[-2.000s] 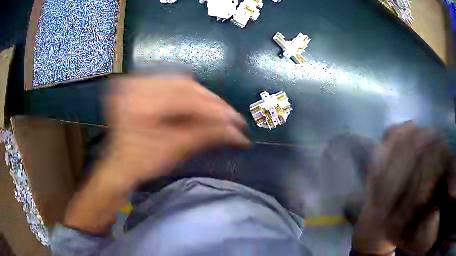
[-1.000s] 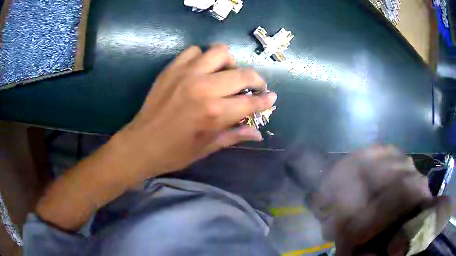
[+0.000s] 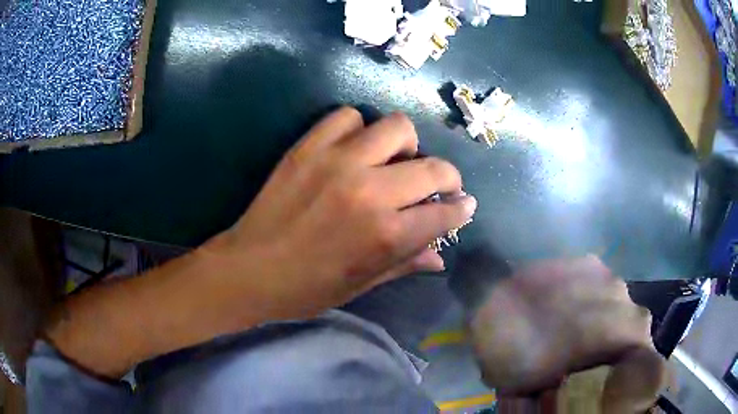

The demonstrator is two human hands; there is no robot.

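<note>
My left hand (image 3: 364,202) rests over a socket insert (image 3: 447,239) at the bench's front edge. Its fingers are curled around the insert and hide most of it; only gold and white bits show beside the fingertips. My right hand (image 3: 566,323), blurred, is closed around a dark electric screwdriver (image 3: 479,275) at the front edge, right of my left hand. The screwdriver's dark end points toward the insert; whether it touches cannot be told. A cross-shaped insert piece (image 3: 483,113) lies on the bench beyond my left hand.
Several white inserts (image 3: 421,36) lie at the top centre. A screw tray (image 3: 136,89) full of blue-grey grains is at upper left. A cardboard parts tray (image 3: 688,105) with small pieces is at upper right. The green bench's front edge runs below the hands.
My left hand has come from the left onto the insert and closed around it. My right hand with the screwdriver has moved left toward it. The camera view has shifted.
</note>
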